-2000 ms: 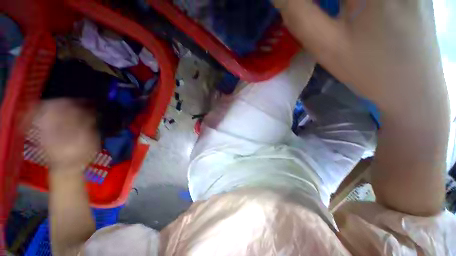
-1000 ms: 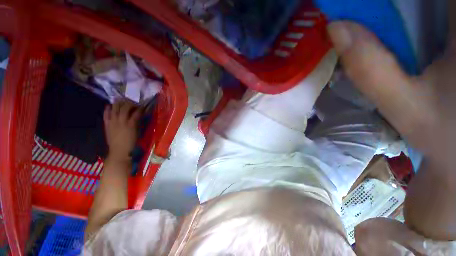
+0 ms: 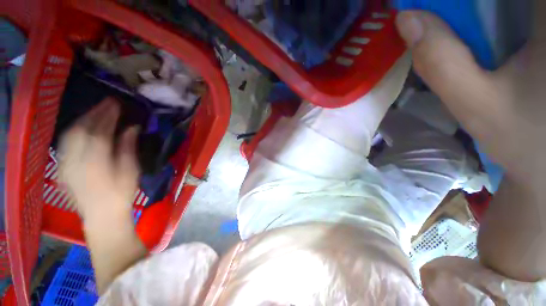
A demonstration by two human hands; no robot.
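Note:
My left hand [image 3: 99,158] is inside a red plastic basket [image 3: 217,113] at the left. It is blurred, with fingers apart over dark cloth pieces [image 3: 158,134]; nothing is seen held in it. Pale crumpled scraps [image 3: 167,89] lie at the far side of this basket. My right hand [image 3: 461,83] is large and close to the camera at the upper right, cut off by the frame edge. Its thumb lies by the blue edge [image 3: 464,27]; the other fingers are hidden, so its grip cannot be told.
A second red basket [image 3: 335,89] with dark blue cloth stands at the top centre, over my leg. A white perforated basket [image 3: 446,242] is at the lower right. A blue crate [image 3: 69,284] is at the lower left. Small scraps lie on the grey floor [image 3: 209,206].
My left hand has moved from the pale scraps towards the left, over the dark cloth, and its fingers have spread. The dark pieces are shifted about. My right hand has hardly moved since one second ago.

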